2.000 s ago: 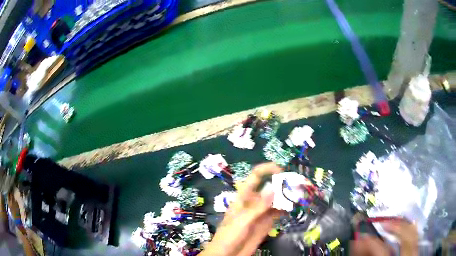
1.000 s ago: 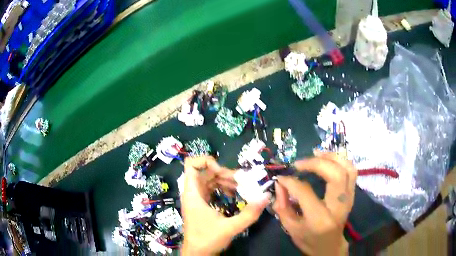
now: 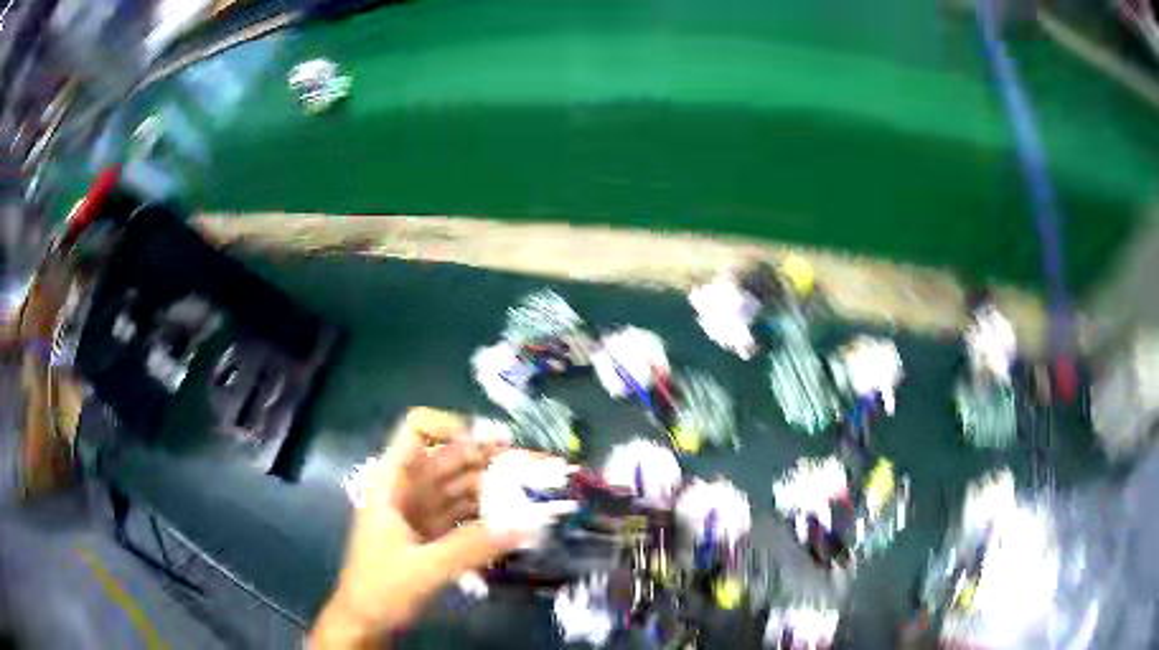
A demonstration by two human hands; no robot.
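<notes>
My left hand (image 3: 413, 521) grips a white plastic housing (image 3: 524, 495) between thumb and fingers, near the lower middle of the view. Dark and red wires and a dark, blurred part run from the housing to the right. The frame is motion-blurred, so the details of the held board assembly do not show. My right hand is not visible. Several wired board assemblies (image 3: 636, 362) with white housings and green boards lie on the dark green bench just beyond and to the right of my left hand.
A black fixture (image 3: 191, 330) with a red handle stands at the left. The bright green belt (image 3: 610, 140) runs behind the pale edge strip (image 3: 508, 245), with one assembly (image 3: 318, 84) on it. A bluish tube (image 3: 1023, 152) crosses the belt. White fittings (image 3: 1017, 571) lie at lower right.
The view has swung left. My right hand, seen at the housing a second ago, is out of sight. My left hand still holds the white housing, now lower left of the view's middle.
</notes>
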